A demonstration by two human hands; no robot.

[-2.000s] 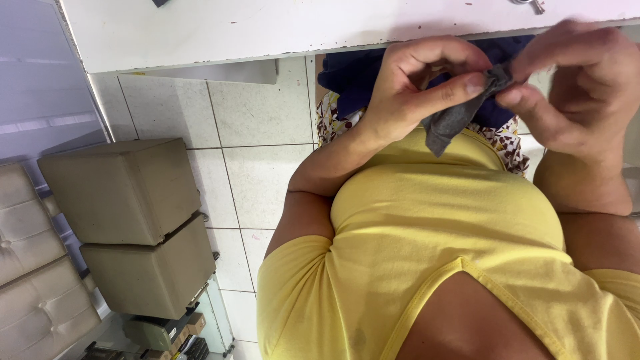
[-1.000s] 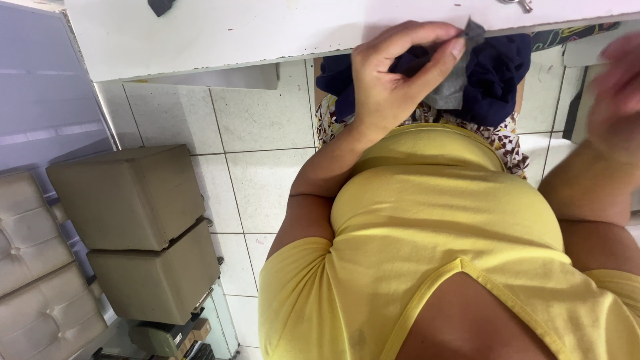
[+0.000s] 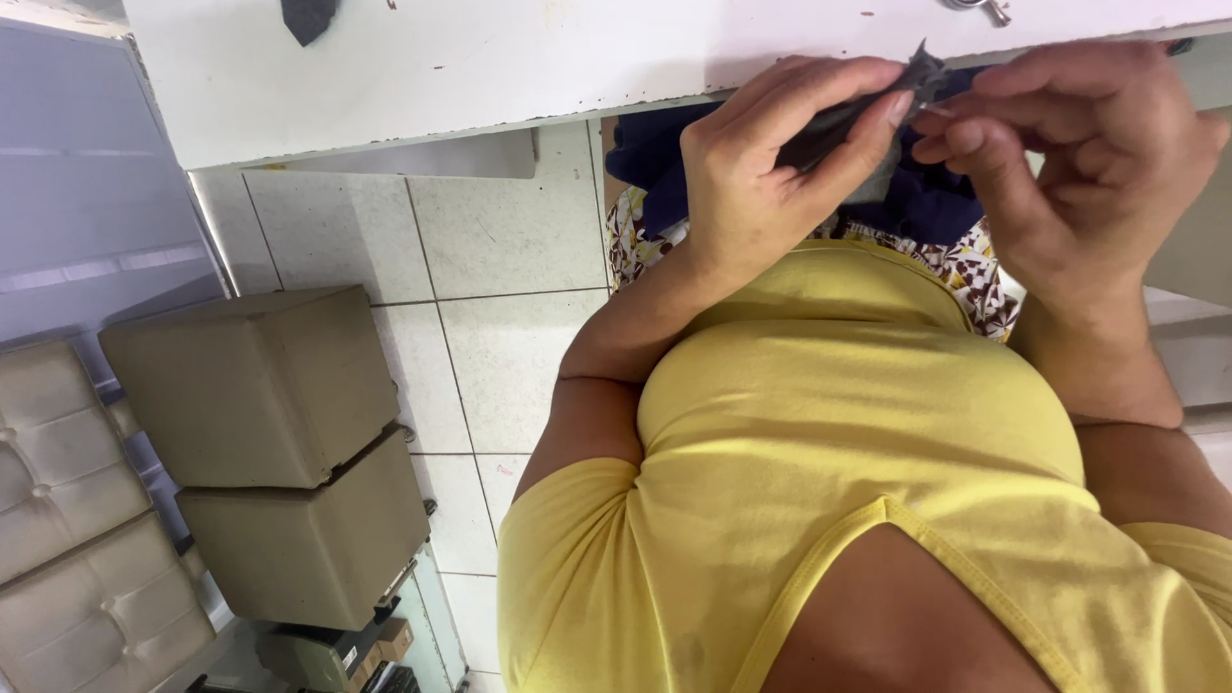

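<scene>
A piece of dark grey fabric is pinched between the thumb and fingers of my left hand, just below the edge of the white table. Its gathered tip sticks up past the fingertips. My right hand is close on the right, thumb and forefinger together at a thin, pale thing beside the fabric's tip, too small and blurred to name. Dark blue cloth lies across the lap, beneath both hands.
The white table with a chipped edge runs across the top. On it lie another dark grey piece and a small metal object. Brown padded cube stools stand at left on the tiled floor, near tufted seats.
My right hand was out at the right a second ago and has come back beside the fabric. My left hand has kept its hold on the fabric.
</scene>
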